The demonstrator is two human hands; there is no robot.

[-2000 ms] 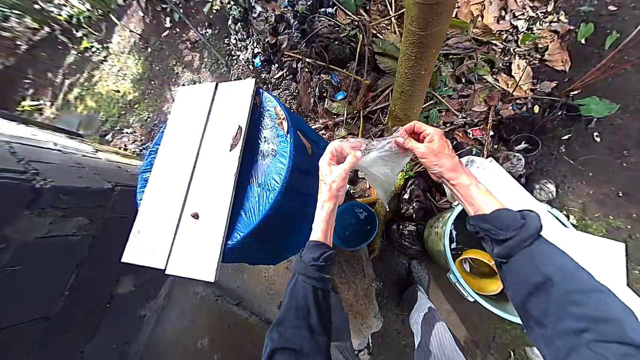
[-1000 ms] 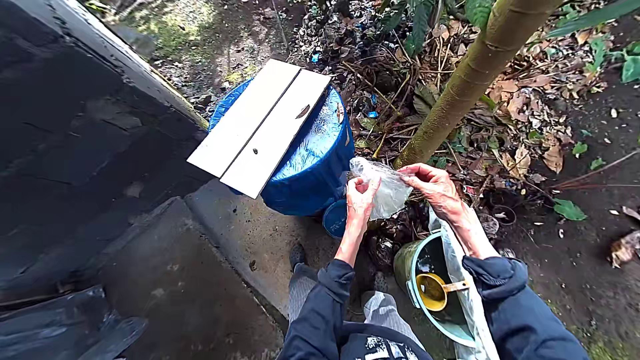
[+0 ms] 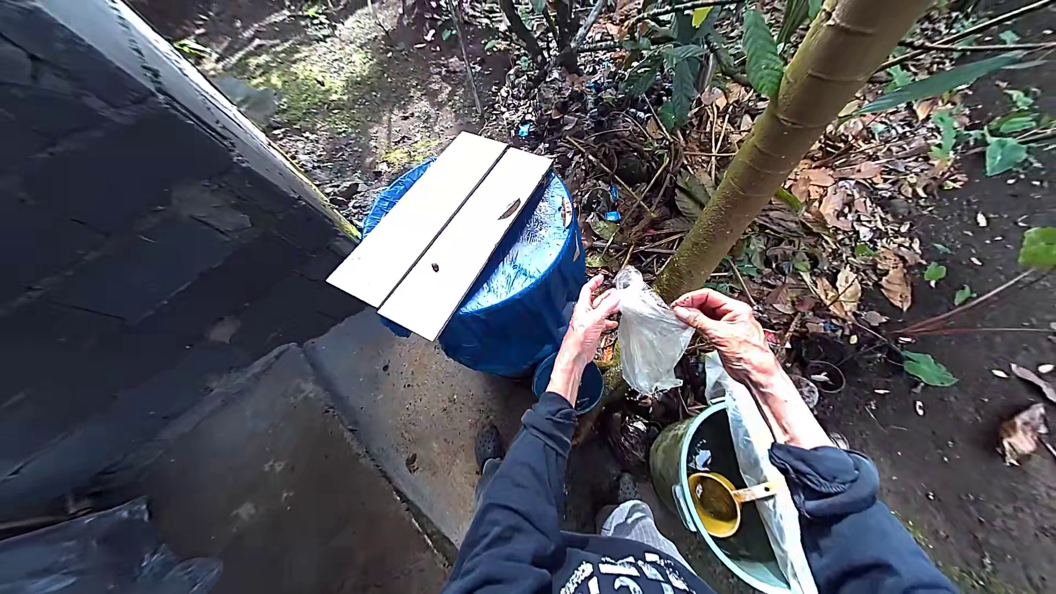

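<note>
A clear plastic bag [image 3: 652, 342] hangs in front of me, its bunched end uppermost. My right hand [image 3: 730, 330] pinches its upper right edge between thumb and fingers. At the bag's left side is my left hand [image 3: 590, 318], its fingers apart; whether they touch the plastic is hard to tell. Below and to the right stands a pale green bucket [image 3: 672, 458] with a yellow dipper [image 3: 714, 503] inside. A whitish plastic sheet [image 3: 771, 495] hangs over the bucket's right rim, partly hidden by my right forearm.
Two white boards [image 3: 441, 235] lie across a blue covered drum [image 3: 516, 330]. Beside the drum's base is a small blue container [image 3: 587, 388]. A slanting tree trunk [image 3: 767, 157] rises behind my hands. A dark block wall [image 3: 148, 206] and a concrete slab [image 3: 396, 412] are at left.
My left hand has opened its fingers from the pinch it had on the bag. The bag, earlier stretched between both hands, now hangs lengthwise from my right hand. The view has turned.
</note>
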